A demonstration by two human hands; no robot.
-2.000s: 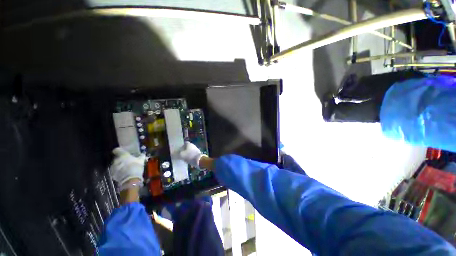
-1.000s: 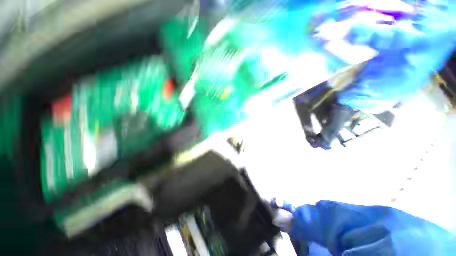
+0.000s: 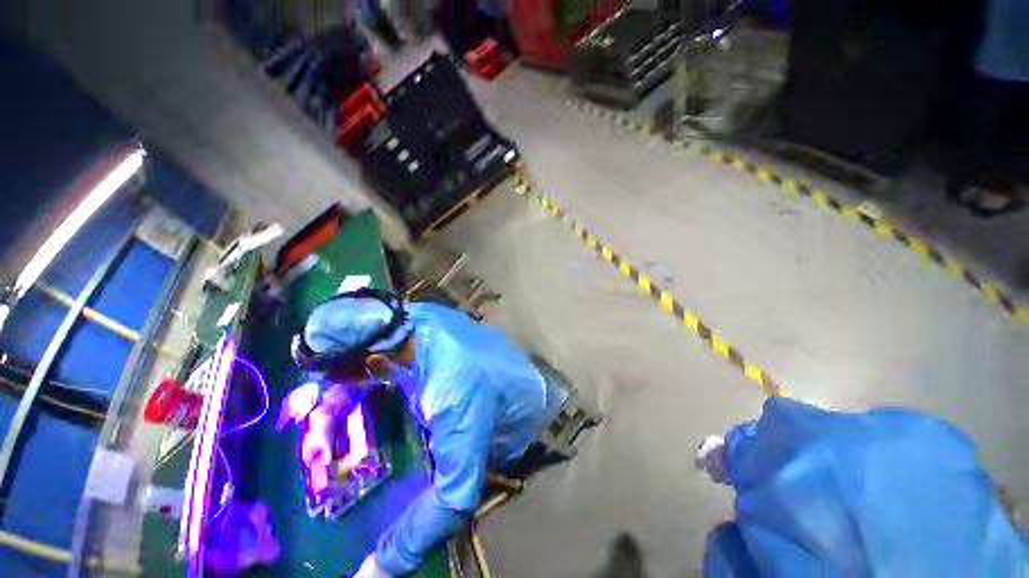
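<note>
My right hand (image 3: 713, 458), in a white glove, shows small at the lower right beyond a blue sleeve; its fingers are too small to read and no held thing shows. My left hand is not in view. Ahead on the left, a power board (image 3: 363, 483) lies on the green-matted bench (image 3: 296, 545) in violet light. A coworker's gloved hand is over the board and hides part of it. The long UV lamp (image 3: 210, 452) glows at the left of the board.
A coworker (image 3: 468, 378) in blue smock and cap leans over the bench. A red container (image 3: 169, 403) stands left of the lamp. Black crates (image 3: 434, 141) stand at the far end. Yellow-black tape (image 3: 666, 299) crosses the grey floor. Another person's dark legs show at the upper right.
The view has swung from the board in a black crate to the bench, coworker and floor. My left hand has left the picture. My right hand is off the board, at the lower right.
</note>
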